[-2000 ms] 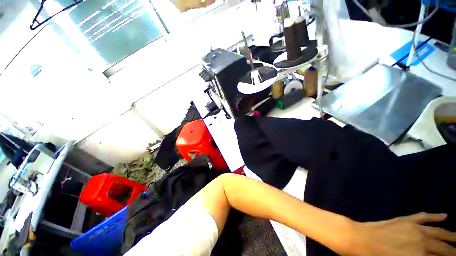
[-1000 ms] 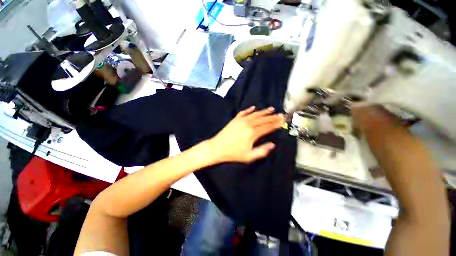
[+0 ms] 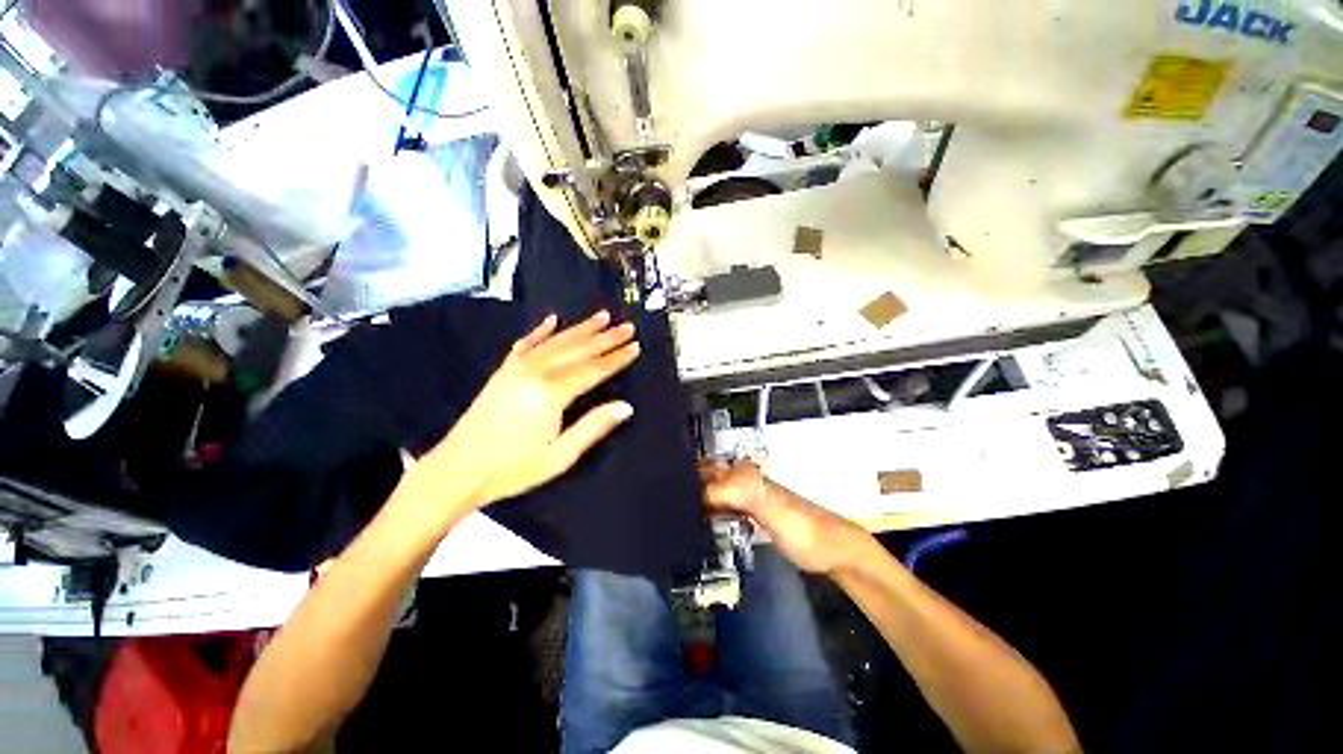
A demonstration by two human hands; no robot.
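Observation:
A black garment point(image 3: 589, 457) lies on the table left of the needle, its right edge running from under the presser foot point(image 3: 636, 280) towards the lap. My left hand point(image 3: 538, 405) lies flat on the cloth, fingers spread, just below the foot. My right hand point(image 3: 741, 491) is at the cloth's right edge by the metal band guide point(image 3: 725, 545) at the table front. Its fingers are bent and partly hidden, so its grip is unclear. The cream sewing machine point(image 3: 884, 74) marked JACK stands above. A dark-grey block point(image 3: 741, 286) sits right of the foot.
A second machine with thread cones point(image 3: 265, 290) stands at the left. A shiny metal plate point(image 3: 420, 221) lies behind the cloth. A red stool point(image 3: 170, 692) is at the lower left. The white table's front edge point(image 3: 972, 508) runs above my lap.
The view has swung right to the machine. The left hand stays flat on the cloth near the foot. The right hand has moved from beside the machine head down to the cloth edge at the table front.

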